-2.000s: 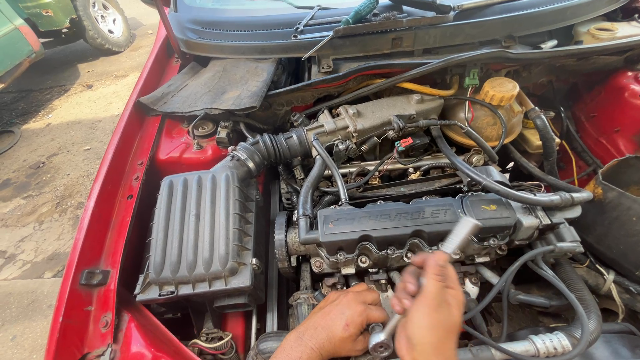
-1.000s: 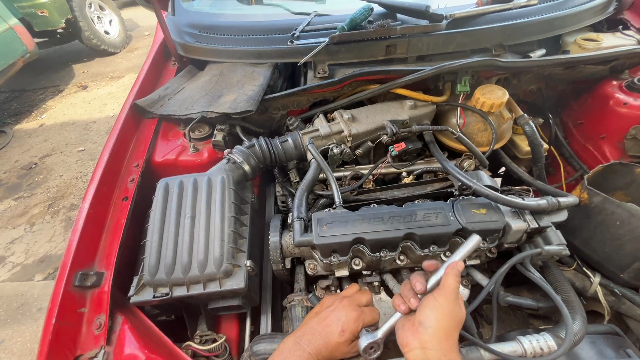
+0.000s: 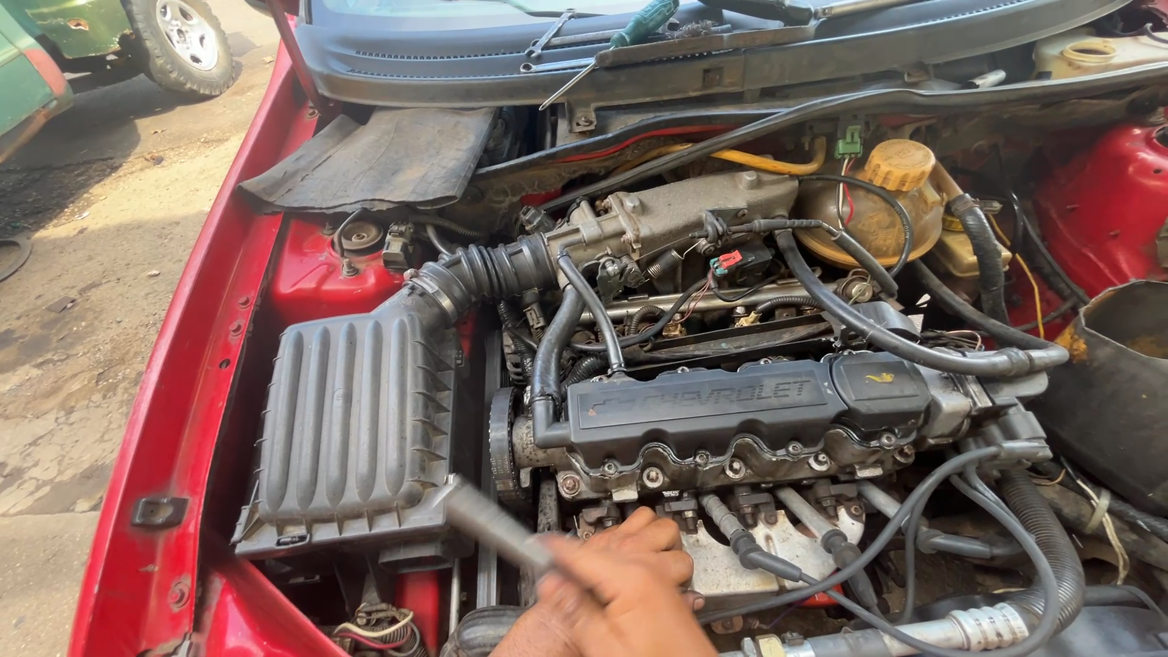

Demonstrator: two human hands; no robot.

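Observation:
My right hand (image 3: 620, 598) is closed round a metal ratchet wrench (image 3: 502, 529), whose blurred handle points up and left towards the air filter box (image 3: 351, 420). Partly behind it, my left hand (image 3: 652, 538) reaches down at the front of the engine, by the exhaust manifold heat shield (image 3: 730, 557); what its fingers touch is hidden. Just above lies the black Chevrolet valve cover (image 3: 712, 401). Spark plug leads (image 3: 739, 538) run down to the right of my hands.
A screwdriver (image 3: 643, 27) and combination wrenches (image 3: 547, 41) lie at the windscreen base. A coolant tank (image 3: 867, 219) stands at the back right. Cables and a corrugated hose (image 3: 1045, 538) cross the right side. The red fender (image 3: 173, 401) borders the left.
The wrench handle has swung from pointing up and right to pointing up and left. My right hand has moved left, across in front of my left hand.

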